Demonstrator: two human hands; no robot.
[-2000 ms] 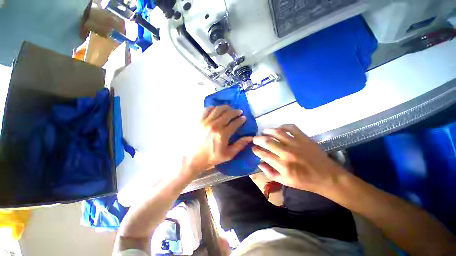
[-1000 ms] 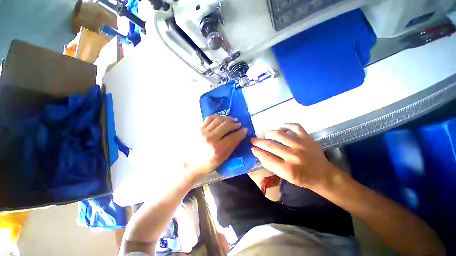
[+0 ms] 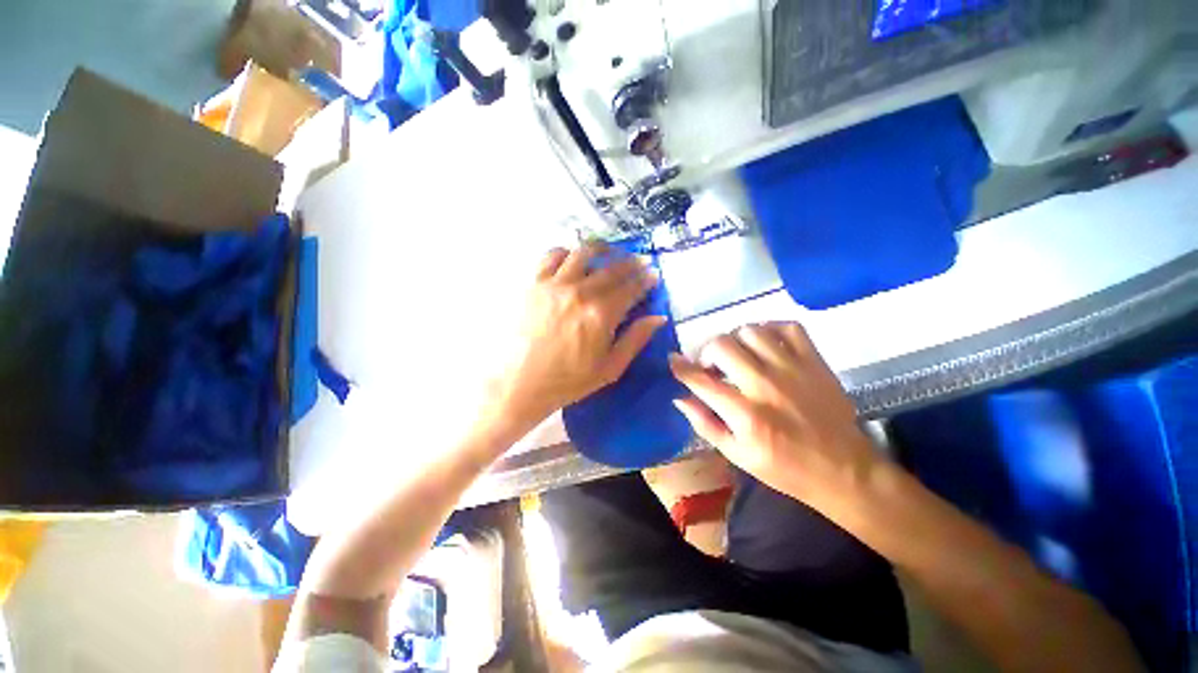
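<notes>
A royal-blue workpiece (image 3: 628, 414) lies flat on the white table, its upper end at the presser foot (image 3: 673, 224) and its rounded lower end at the table's front edge. My left hand (image 3: 578, 322) lies flat on its upper part, fingers near the needle area. My right hand (image 3: 762, 394) is at its right edge, fingers bent, thumb and fingertips close to or touching the cloth; I cannot tell if it grips. Larger blue cut panels (image 3: 861, 210) lie under the arm of the sewing machine (image 3: 709, 79).
An open cardboard box (image 3: 158, 178) with dark-blue fabric stands at the left, a blue strip (image 3: 305, 329) beside it. A dark-red tool (image 3: 1140, 158) lies at the far right of the machine bed. A blue bin (image 3: 1117, 460) is below right. The ruler-marked table edge (image 3: 972, 375) curves in front.
My left hand has moved up the workpiece toward the presser foot and lies flatter, covering the white lettering seen earlier. The workpiece's upper end is farther under the foot. The camera view has shifted slightly.
</notes>
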